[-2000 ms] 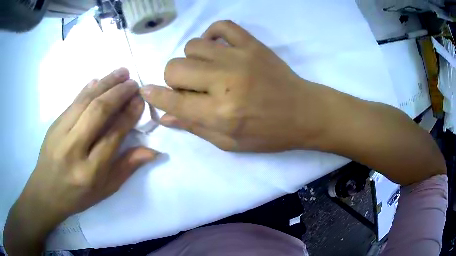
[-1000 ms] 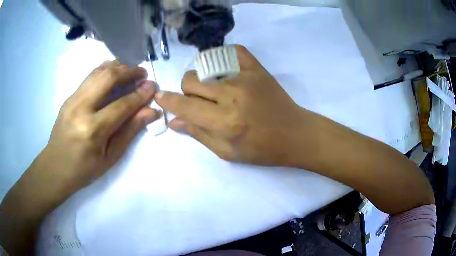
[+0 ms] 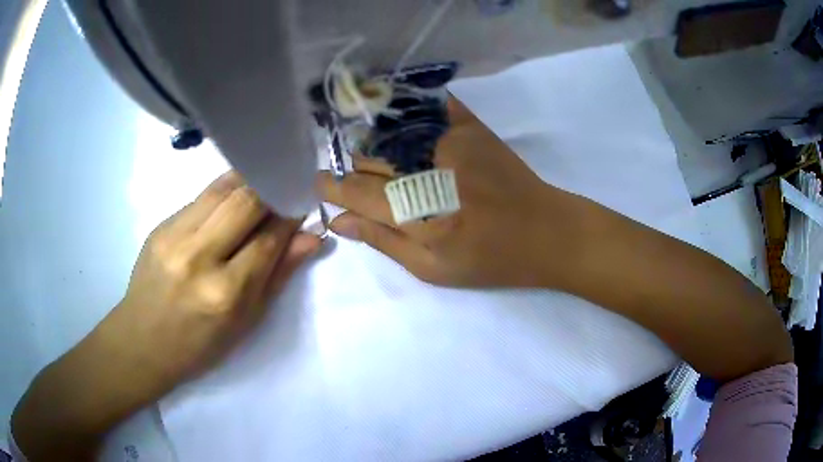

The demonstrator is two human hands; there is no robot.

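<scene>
A large white fabric panel lies over the pale machine table under both my hands. The end of a narrow white placket strip shows between my fingertips. My left hand is bent over the strip from the left, its fingertips partly behind the machine head. My right hand lies on the panel from the right, its index finger and thumb at the strip; the ribbed cream-white tension knob hides part of it. The needle and presser foot area is mostly hidden.
The large grey-white machine head covers the upper middle, with loose white thread on it. A bundle of cut strips hangs at the right table edge. Dark machine parts show below the table edge at lower right.
The machine head and knob now fill more of the picture and cover more of my fingers. My hands appear further right and stay at the strip, whose visible end is smaller.
</scene>
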